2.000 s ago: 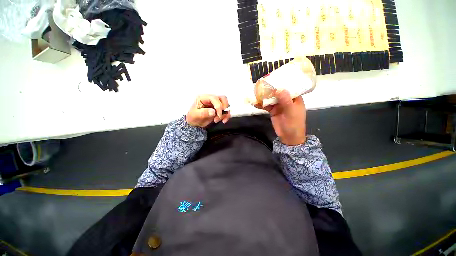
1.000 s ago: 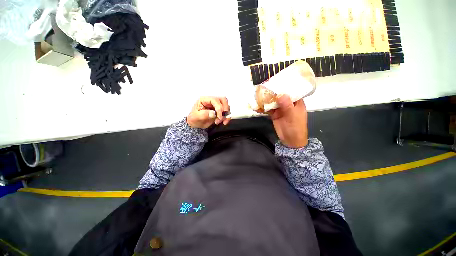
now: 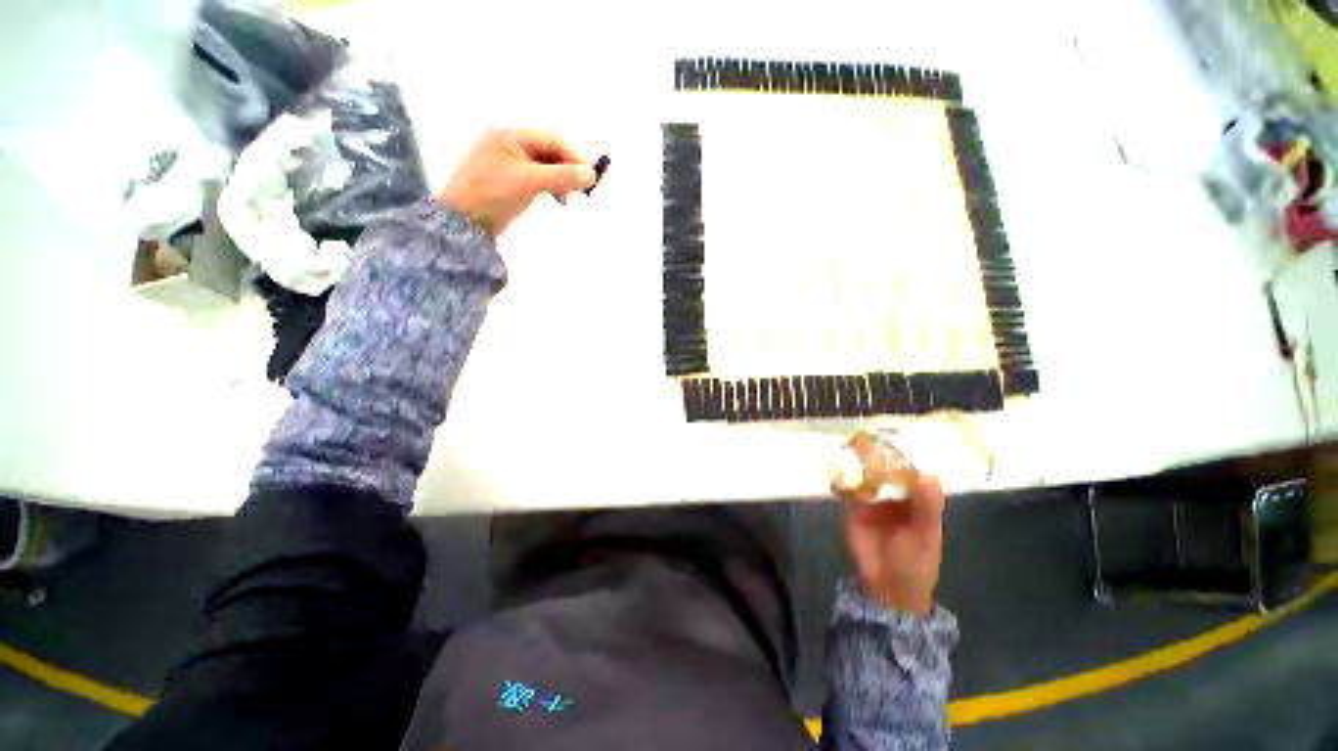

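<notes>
My left hand [image 3: 514, 176] is stretched forward over the table and pinches a short black strip [image 3: 597, 173] between thumb and fingertips. It is left of the upper end of the board's left row of strips. My right hand [image 3: 895, 528] is at the table's front edge and holds the glue bottle [image 3: 939, 445], lying sideways and washed out by glare, with its tip end to the left. The layout board [image 3: 836, 235] looks nearly white in glare. Black edge rows [image 3: 684, 250] frame its four sides, with a gap at the upper left corner.
The loose strip pile [image 3: 294, 326] is partly hidden behind my left sleeve. Beside it are a small open box [image 3: 188, 272], white crumpled tissue [image 3: 269, 220] and a clear plastic bag [image 3: 360, 147] over black stock. A thin tool with reddish handles [image 3: 1299, 367] lies far right.
My left hand has moved forward from near my body with the black strip. My right hand and bottle show lower in the view. The view has shifted, showing the whole board.
</notes>
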